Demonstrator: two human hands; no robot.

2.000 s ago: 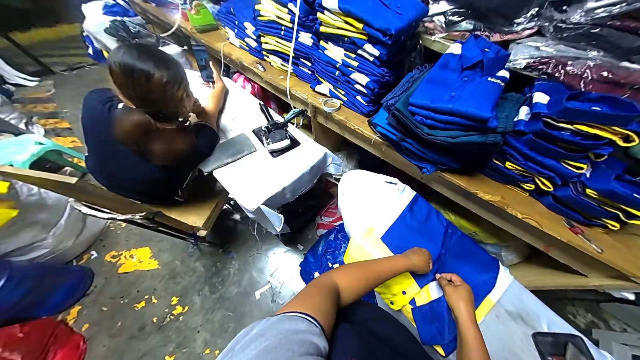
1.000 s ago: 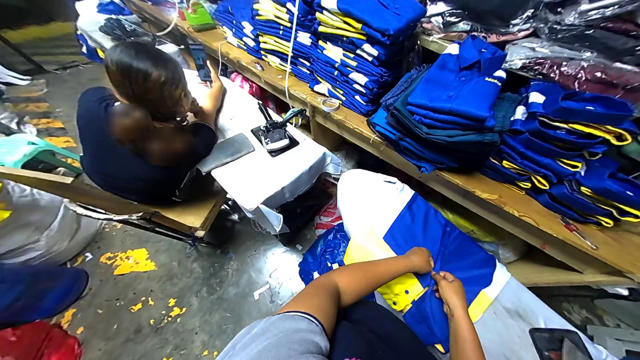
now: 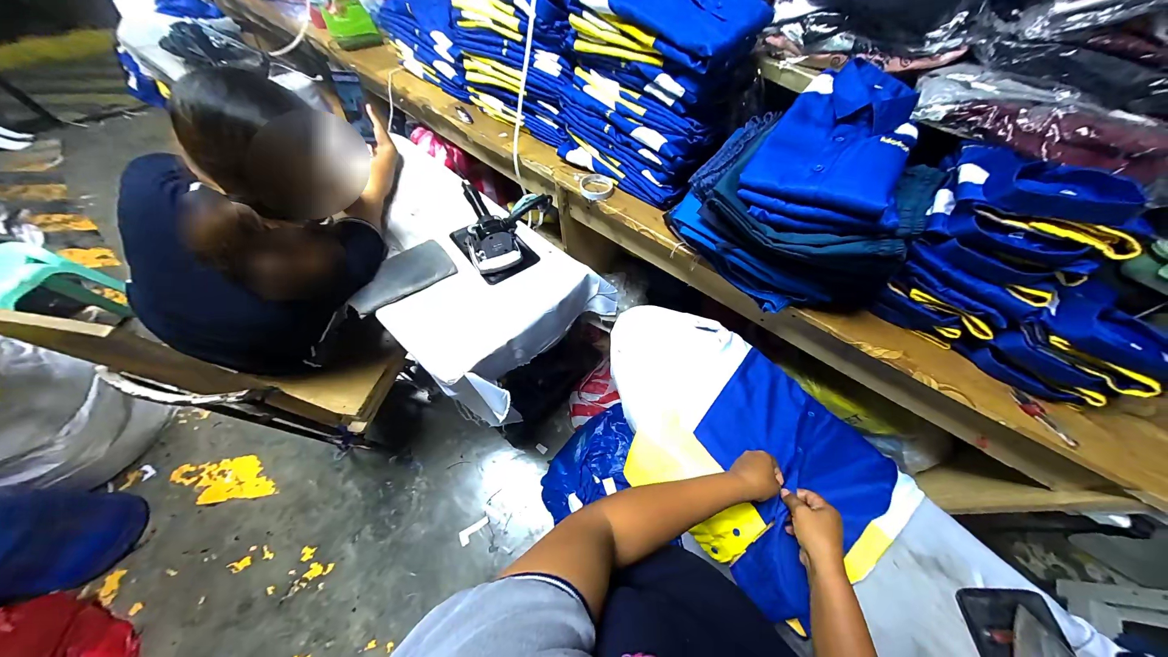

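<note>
A blue, yellow and white garment [image 3: 821,438] lies spread over a board covered in pale cloth [image 3: 949,566] in front of me. My left hand [image 3: 757,476] pinches the blue fabric near its middle. Close beside it, my right hand [image 3: 814,525] grips the same fabric, the fingertips of both hands almost touching. Below my left forearm shows a yellow part with dark dots [image 3: 730,532]. At the board's lower right lies a dark phone-like object [image 3: 1008,620].
A wooden shelf [image 3: 912,356] holds stacks of folded blue and yellow garments [image 3: 630,100] and small snips [image 3: 1045,418]. At left a seated person [image 3: 246,265] holds a phone [image 3: 349,105] beside a cloth-covered table [image 3: 511,319] bearing a black device [image 3: 494,245].
My right hand has moved up and left, closer to my left hand. A pale strip of fabric seen between the hands two seconds ago no longer shows.
</note>
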